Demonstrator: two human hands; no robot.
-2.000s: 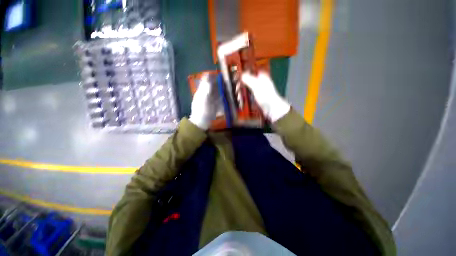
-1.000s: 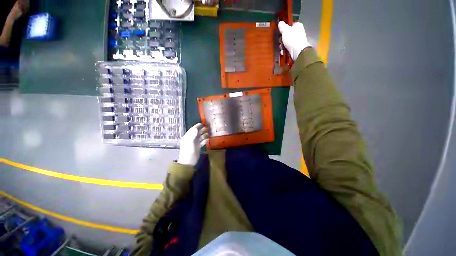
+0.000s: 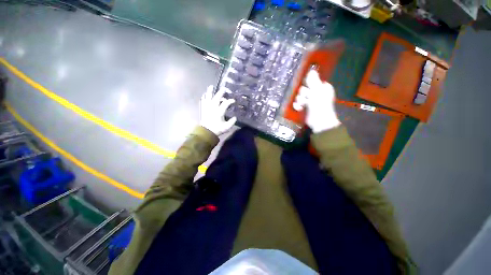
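My right hand (image 3: 318, 103), in a white glove, holds a narrow orange-red frame jig (image 3: 307, 80), blurred, over the right side of the clear blister tray (image 3: 264, 75). The tray has rows of pockets, with grey parts in its left rows. My left hand (image 3: 216, 111), also gloved, is at the tray's lower left edge, fingers spread; whether it touches a part is unclear. A fixture plate (image 3: 390, 137) with a grey metal centre lies right of my right hand, partly hidden by my sleeve. Another fixture plate (image 3: 401, 88) lies behind it, with a row of pale grey parts (image 3: 425, 82) on its right.
A dark parts tray (image 3: 307, 19) with blue pieces lies behind the clear tray. Yellow (image 3: 381, 13) and white items stand at the far right of the green bench (image 3: 177, 19). Metal racks and blue containers (image 3: 43, 180) are on the floor at the left.
The view has turned toward the left. My right hand has moved from the far fixture plate to the clear tray with the orange frame. My left hand has moved from the near plate to the tray's edge.
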